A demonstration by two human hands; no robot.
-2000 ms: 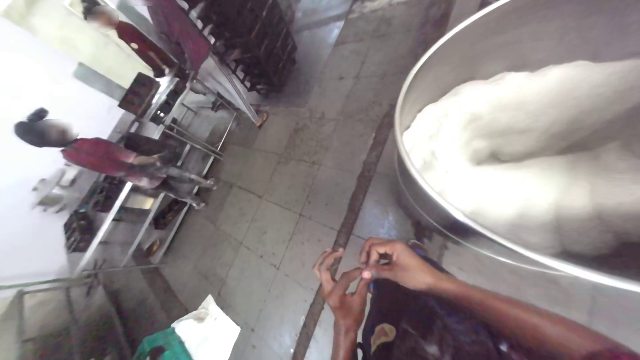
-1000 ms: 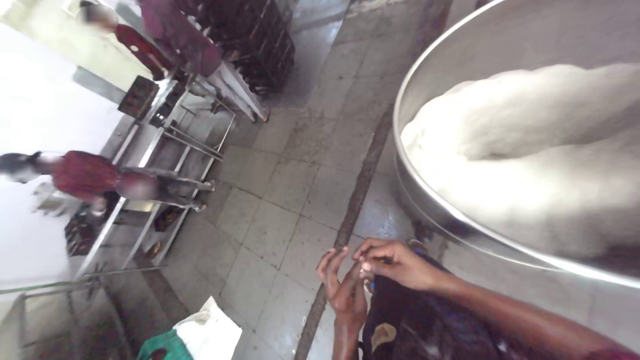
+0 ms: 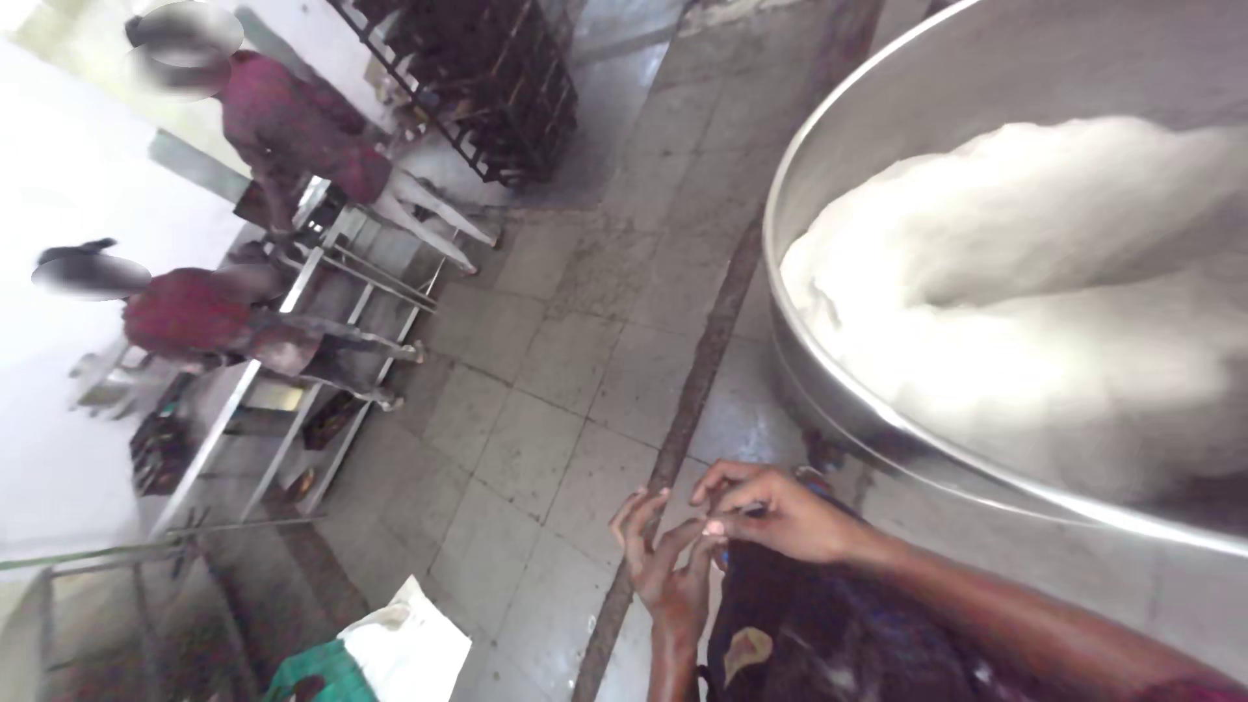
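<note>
My left hand (image 3: 668, 570) is at the lower centre, its fingers spread and bent. My right hand (image 3: 780, 517) reaches in from the right. Its thumb tip touches or nearly touches the left fingers; no object shows between them, though a tiny bit could be hidden. Up and to the right of both hands stands a large round metal bowl (image 3: 829, 375), holding a thick mass of pale dough (image 3: 1053, 224). Dark patterned clothing (image 3: 838, 624) lies below my right forearm.
Two co-workers (image 3: 190, 317) (image 3: 302, 127) stand at a metal-framed table (image 3: 224, 429) on the left. Dark stacked crates or racks (image 3: 497, 78) stand at the top. A white sack (image 3: 405, 639) and green material (image 3: 322, 673) lie at the lower left. Tiled floor (image 3: 556, 390) spans the middle.
My fingers have shifted slightly, and both hands stay close together. The upper co-worker in dark red now leans further over the far table. The lower co-worker's head and torso have shifted.
</note>
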